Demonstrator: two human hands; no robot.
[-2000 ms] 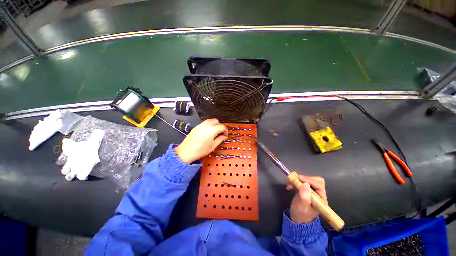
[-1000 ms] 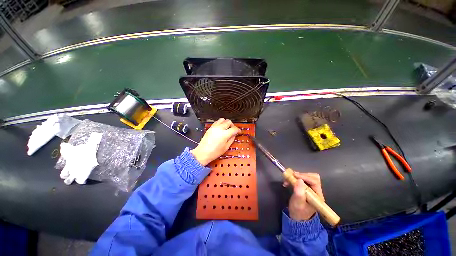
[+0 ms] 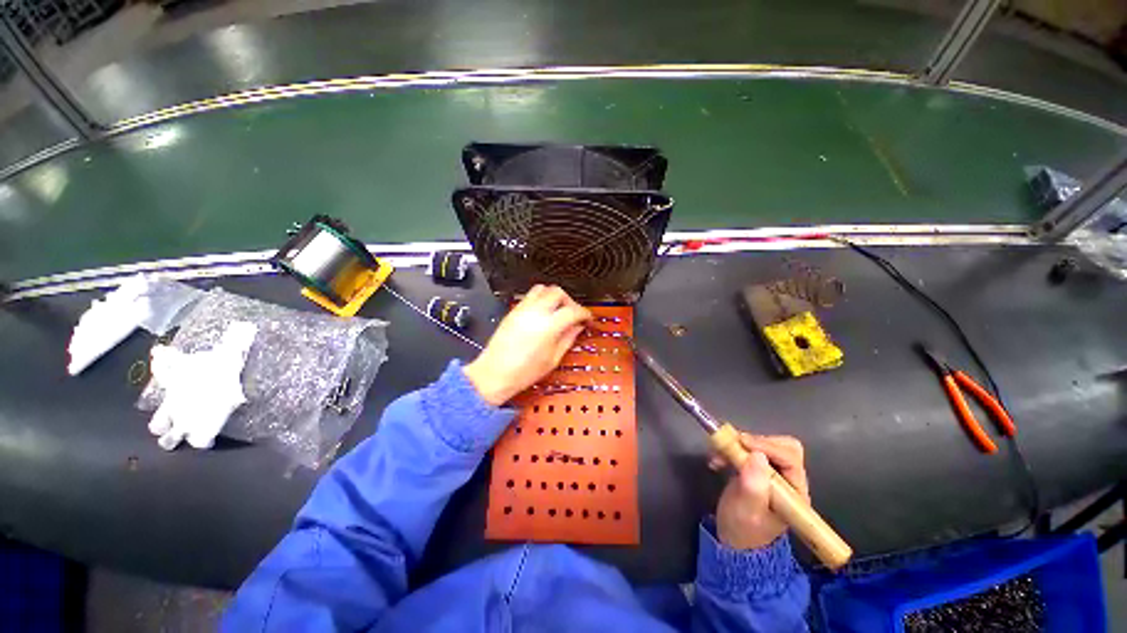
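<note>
An orange-red perforated jig board (image 3: 564, 485) lies in front of me, with tiny thin parts (image 3: 571, 388) across its upper rows. My right hand (image 3: 756, 492) is bare and grips the wooden handle of a soldering iron (image 3: 692, 403); its metal shaft points up and left to the board's upper rows. My left hand (image 3: 531, 343) is bare and rests over the board's upper left, fingers together. A thin solder wire (image 3: 435, 314) runs from the reel (image 3: 324, 257) to this hand; the fingertips' hold on it is too small to make out.
A black fan (image 3: 562, 235) stands behind the board. Two small dark cylinders (image 3: 449, 312) are left of it. White gloves (image 3: 198, 386) and crinkled plastic (image 3: 294, 371) lie left. A yellow sponge stand (image 3: 801, 343), orange-handled pliers (image 3: 971, 408) and a blue crate (image 3: 1073, 571) are right.
Since the earliest frame, my left hand has shifted slightly right over the upper rows. The iron stays in my right hand, its tip still at the upper rows.
</note>
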